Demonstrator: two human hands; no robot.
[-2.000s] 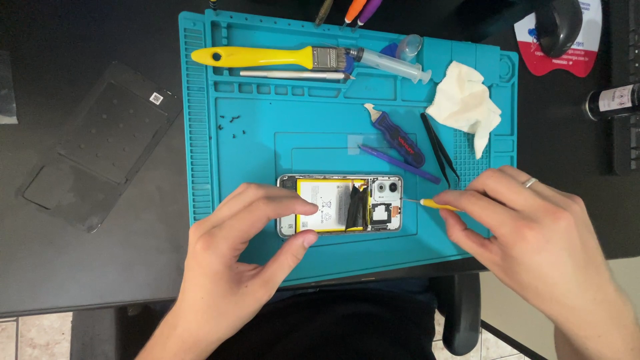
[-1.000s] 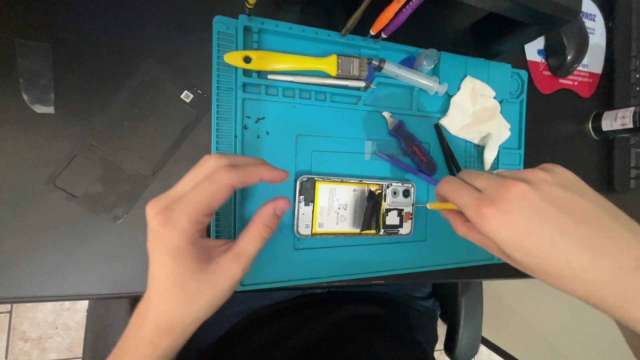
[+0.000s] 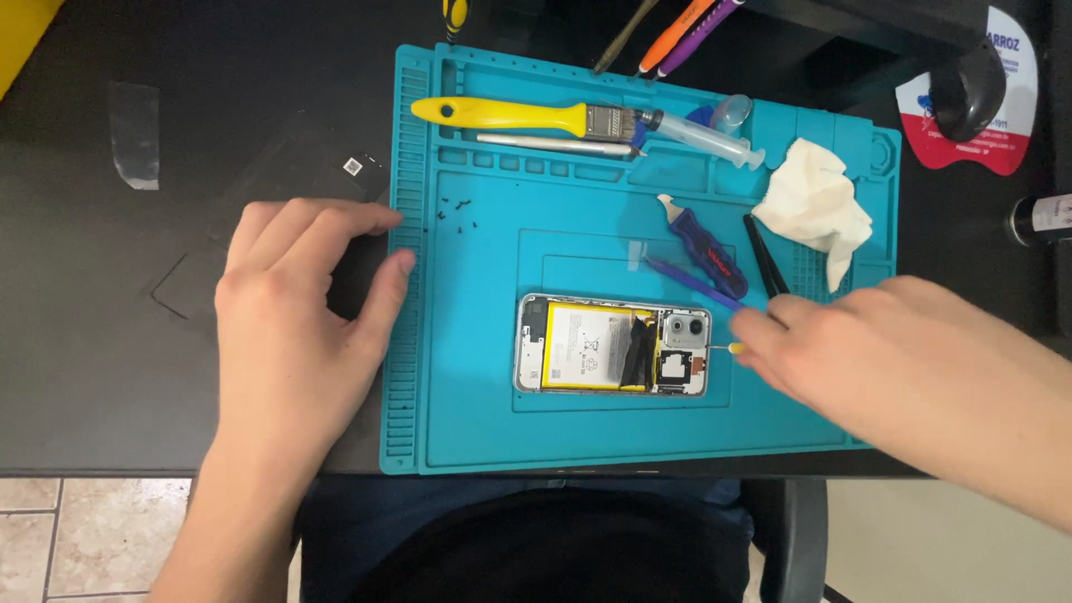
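Note:
An opened smartphone (image 3: 586,345) lies on the teal silicone repair mat (image 3: 469,427), its battery and camera module exposed. Right of it, my right hand (image 3: 804,339) is closed on a thin screwdriver (image 3: 734,348) with a yellow handle, whose shaft points at the phone's camera end; contact cannot be told. My left hand (image 3: 310,293) holds nothing, thumb and fingers apart over the mat's left edge. Above the phone lie a blue pry tool (image 3: 691,283), a blue-handled blade tool (image 3: 708,251) and black tweezers (image 3: 764,255).
Tiny screws (image 3: 459,205) lie at the mat's upper left. A yellow brush (image 3: 511,115), a metal pen-like tool (image 3: 553,145) and a syringe (image 3: 703,138) fill the top. A white cloth (image 3: 812,197) lies right, beyond it a computer mouse (image 3: 967,92). Clear film (image 3: 134,138) is at far left.
My left hand has let go of the phone and moved left to the mat's edge. My right hand still holds the screwdriver at the phone's right end. The view has shifted.

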